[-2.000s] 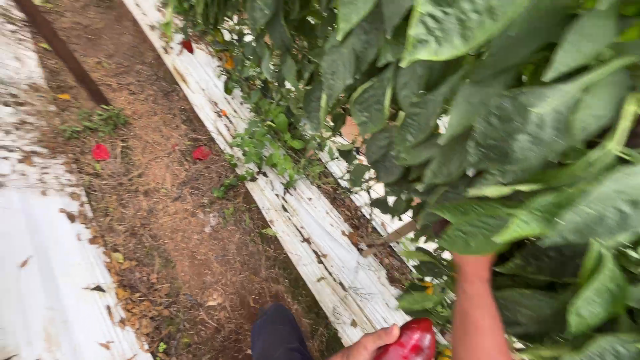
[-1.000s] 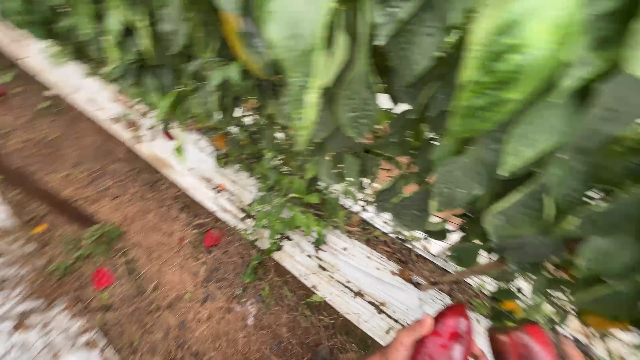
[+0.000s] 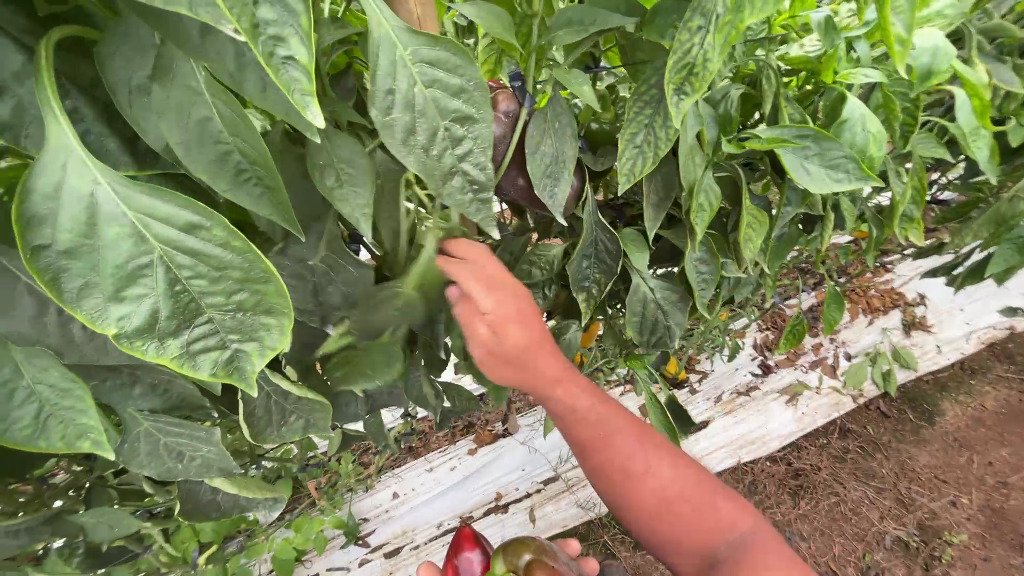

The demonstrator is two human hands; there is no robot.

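My left hand (image 3: 570, 547), mostly cut off at the bottom edge, holds a red bell pepper (image 3: 467, 550) and a brownish-green bell pepper (image 3: 534, 556) side by side. My right hand (image 3: 500, 320) reaches up from the lower right into the pepper plants, its fingers at blurred green leaves (image 3: 400, 300) and apart, with no fruit visible in them. Above and to the right of that hand, a large dark red-brown pepper (image 3: 518, 188) hangs partly behind leaves.
Broad pepper leaves (image 3: 152, 264) fill the left and top. A wooden stake (image 3: 416, 13) shows at the top. Below the plants runs white plastic ground cover (image 3: 768, 400) with dry leaves on it, beside a brown soil path (image 3: 920, 472). Yellow-orange pieces (image 3: 674, 368) lie low among the plants.
The view has swung strongly along the plant row. My right hand, low by the peppers a second ago, is now up among the leaves. A brownish-green pepper now shows beside the red one.
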